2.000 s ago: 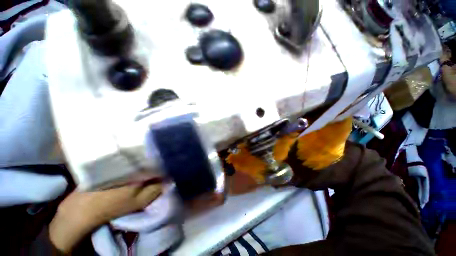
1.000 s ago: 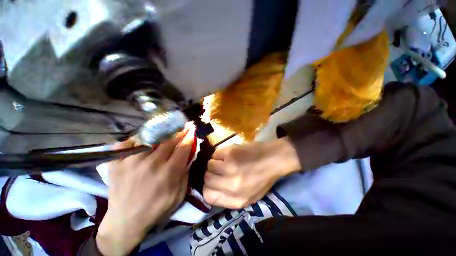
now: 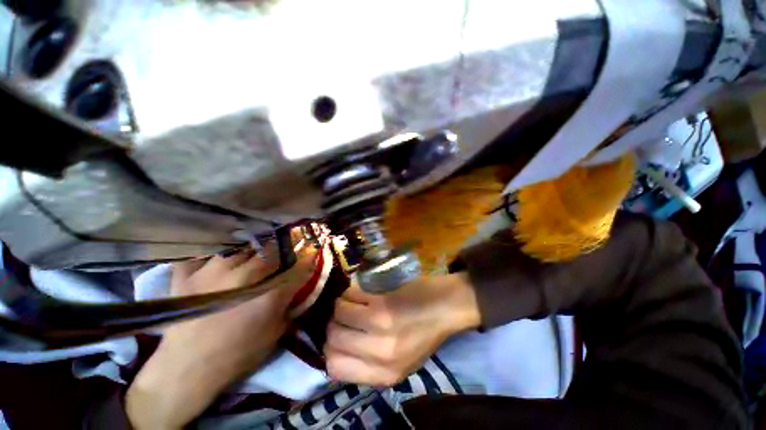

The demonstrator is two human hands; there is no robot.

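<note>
The white sewing machine head (image 3: 218, 143) spans the upper view, with a ridged silver tension knob (image 3: 388, 270) low on its front. The presser foot area (image 3: 323, 238) glows under the lamp. My left hand (image 3: 231, 323) lies on the garment piece with its fingers at the presser foot, partly behind a dark curved guard (image 3: 168, 312). A maroon and white seam edge (image 3: 317, 281) runs by its fingertips. My right hand (image 3: 378, 332) is curled, with its fingers closed on the dark maroon cloth (image 3: 323, 319) beside the seam, just below the knob.
Two orange-yellow tassels (image 3: 571, 210) hang under the machine arm, above my right sleeve. Black-and-white striped cloth strips (image 3: 621, 76) wrap the arm. A small teal tray (image 3: 672, 206) is at the right. Pale garment cloth (image 3: 504, 357) and a striped apron (image 3: 353, 407) lie below.
The view has shifted closer to the needle area since the oldest frame, then back a little. Both hands are now together at the presser foot, with the seam edge between them.
</note>
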